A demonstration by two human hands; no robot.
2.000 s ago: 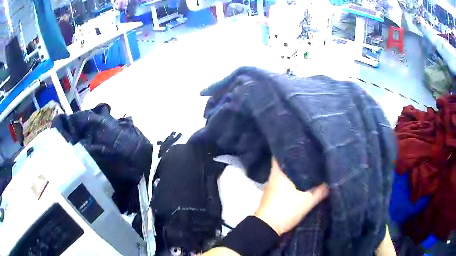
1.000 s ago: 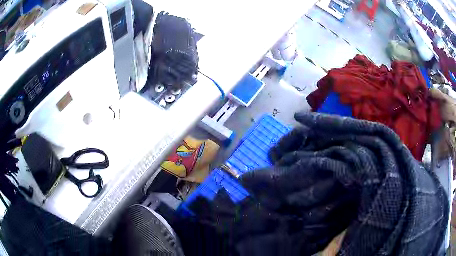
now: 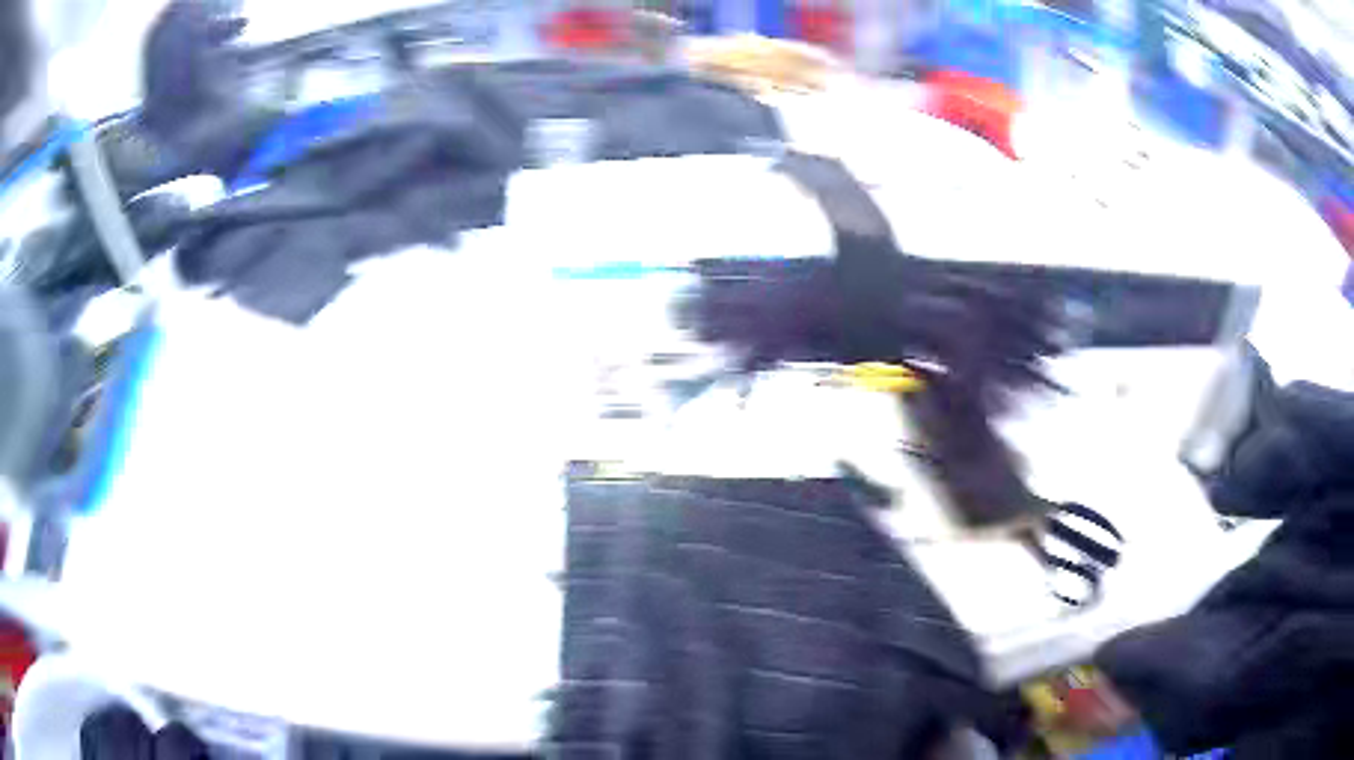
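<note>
The view is strongly blurred. A dark checked fabric panel [image 3: 728, 609] with thin pale lines lies on the white table below the sewing machine's needle end and hangs toward me. The white sewing machine [image 3: 639, 208] stands across the middle, with a bundle of dark strips [image 3: 980, 327] over its arm, held by a black band [image 3: 854, 215]. Black scissors [image 3: 1081, 549] lie right of the machine beside a dark flat pouch [image 3: 973, 468]. Neither of my hands can be made out.
Dark cloth [image 3: 357, 193] lies at the table's far left side. More dark cloth [image 3: 1262, 624] is at the right edge. A yellow-red patterned item [image 3: 1080, 705] shows below the table's right front edge. Red and blue things are blurred in the background.
My view has swung left from the floor and red cloth to the machine's needle end and the table. The dark cloth bundle at right is now only partly in view.
</note>
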